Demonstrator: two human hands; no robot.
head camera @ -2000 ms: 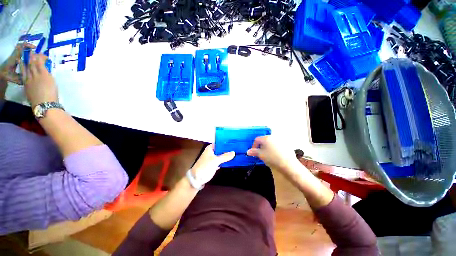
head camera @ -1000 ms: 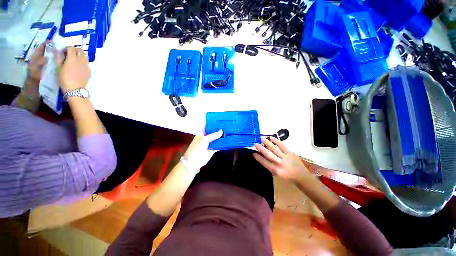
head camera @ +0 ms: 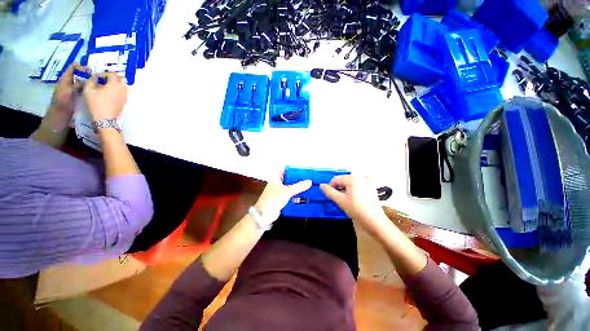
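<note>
A blue insert tray (head camera: pixel 315 210) is held above my lap at the table's front edge. My left hand (head camera: pixel 275 196) grips its left side with the thumb on top. A pale plug tip shows in the tray near that thumb. My right hand (head camera: pixel 346 194) is over the tray's right part with fingertips pinched at the cable; the fingers hide most of it. The cable's black coil (head camera: pixel 384 193) sticks out to the right of my right hand. Two blue trays (head camera: pixel 245 101) with cables lie on the table, the left one's coil hanging outside its lower edge.
A black cable heap (head camera: pixel 272 29) lies at the back. Nested blue trays (head camera: pixel 470 71) stand at back right. A phone (head camera: pixel 424 167) lies beside a round basket (head camera: pixel 477 220) with folded cartons. A person in a lilac sleeve (head camera: pixel 77 203) works at left near printed cards (head camera: pixel 116 40).
The right hand has moved from beside the coil onto the tray, fingers now pinched. The tray sits slightly lower in the picture. The neighbour's hands have shifted at left.
</note>
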